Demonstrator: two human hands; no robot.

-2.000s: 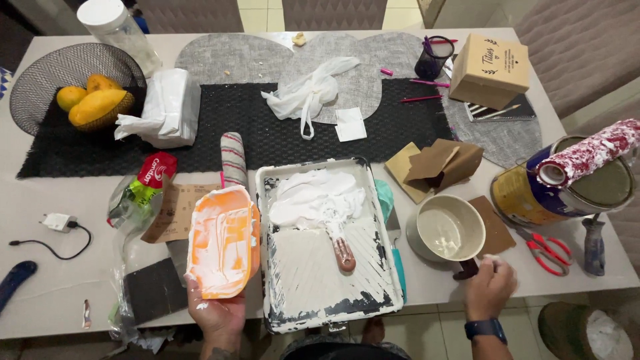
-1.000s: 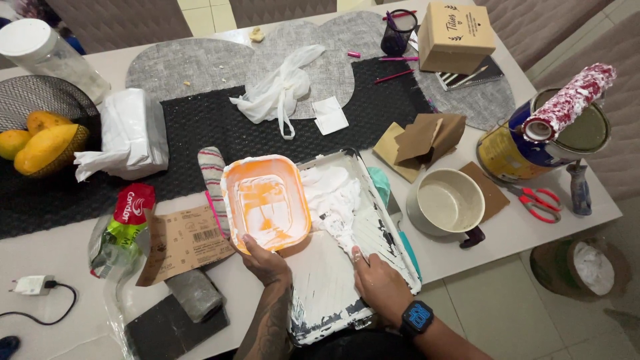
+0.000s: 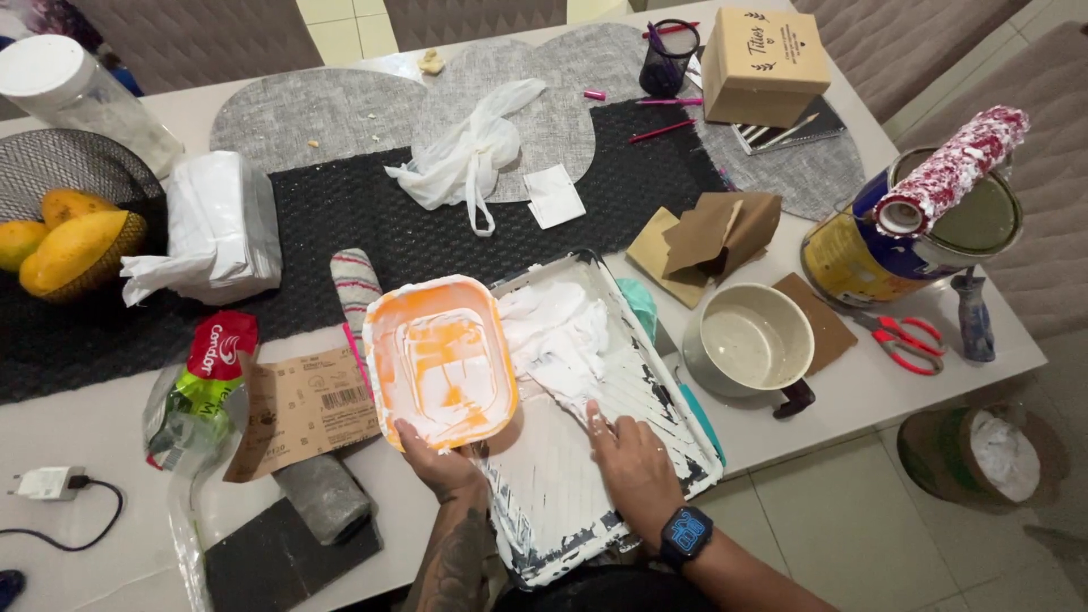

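My left hand [image 3: 442, 466] grips the lower edge of an orange plastic tub [image 3: 442, 365] smeared inside with white paste. The tub is tilted beside a paint tray [image 3: 544, 501] coated in white. In the tray's upper part lies a mound of thick white paste [image 3: 557, 327]. My right hand [image 3: 633, 463], with white specks on its fingers, is closed over the handle of a spatula-like tool, whose blade end is covered by the paste. Most of that handle is hidden under my fingers. A saucepan [image 3: 748, 340] stands right of the tray.
A paint can [image 3: 867, 246] carries a red-and-white roller [image 3: 952, 174] across its top. Red-handled scissors [image 3: 909, 344] lie near the right edge. Sandpaper [image 3: 302, 408], a grey sanding block [image 3: 327, 497] and a striped roller [image 3: 355, 285] lie left. Behind are a plastic bag [image 3: 476, 157] and a mango basket [image 3: 81, 161].
My right hand has moved from beside the saucepan's handle to the tool in the tray and closed on it. The orange tub, held in my left hand, has turned and tilted.
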